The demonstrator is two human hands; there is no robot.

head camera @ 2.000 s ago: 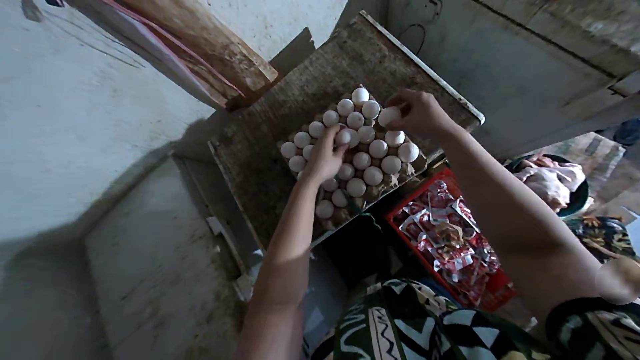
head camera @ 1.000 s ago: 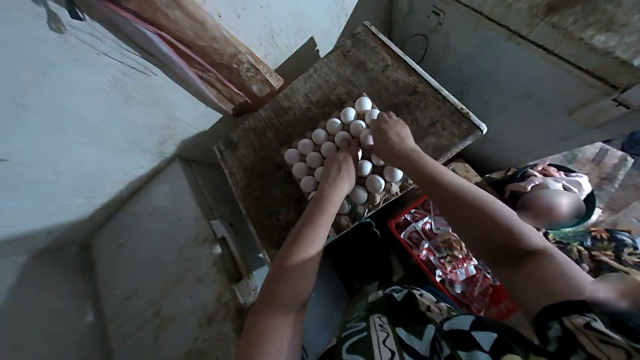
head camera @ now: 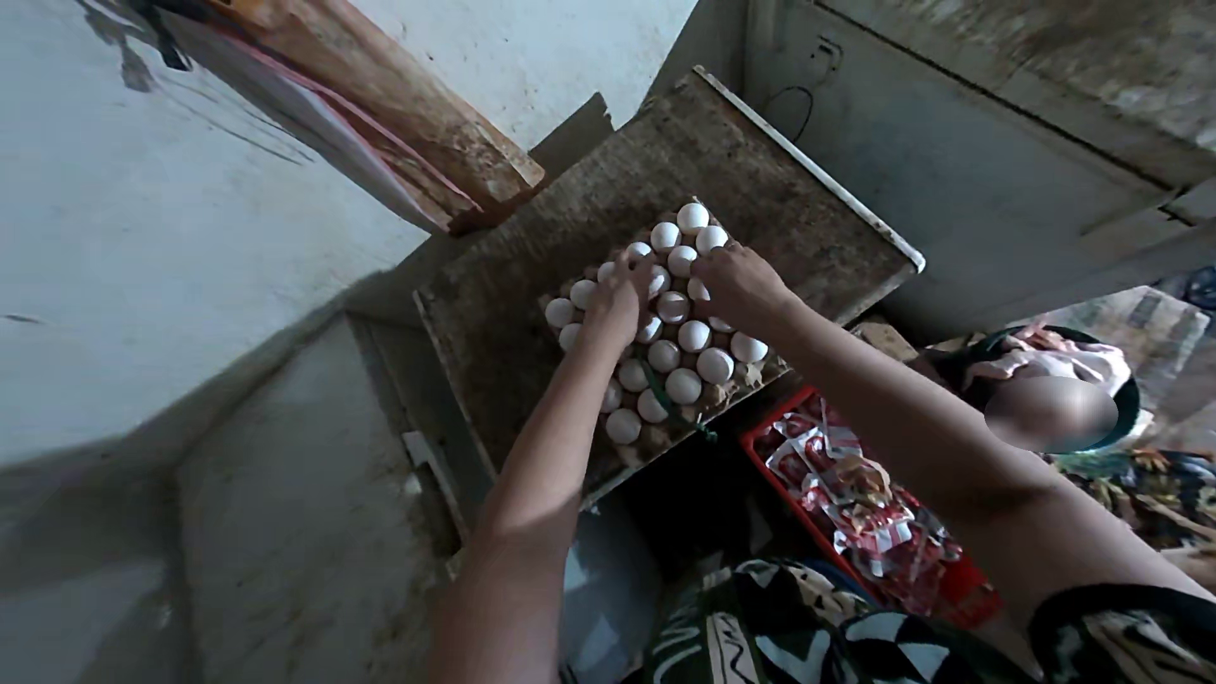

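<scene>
A carton egg tray (head camera: pixel 719 391) full of white eggs lies on a worn wooden tabletop (head camera: pixel 608 180). My left hand (head camera: pixel 619 302) reaches over the tray's left-middle part, its fingertips at an egg (head camera: pixel 657 280); whether it grips that egg is unclear. My right hand (head camera: pixel 741 285) is on the tray's right side, fingers bent down over the eggs near the upper right edge, hiding part of an egg (head camera: pixel 699 289). A green strip (head camera: pixel 662 389) lies across the eggs at the near side of the tray.
Below the table's near edge stands a red crate (head camera: pixel 793 513) of crumpled red and white wrappers. Farther right is a dark tub (head camera: pixel 1128 408) holding pale cloth-like items. A wooden post (head camera: pixel 418 85) with hanging cloth is at upper left, a grey cabinet (head camera: pixel 959 152) at upper right.
The egg my right hand held at the tray's upper right two seconds ago no longer shows in its fingers. Both hands remain over the tray, the right one now farther in over the eggs.
</scene>
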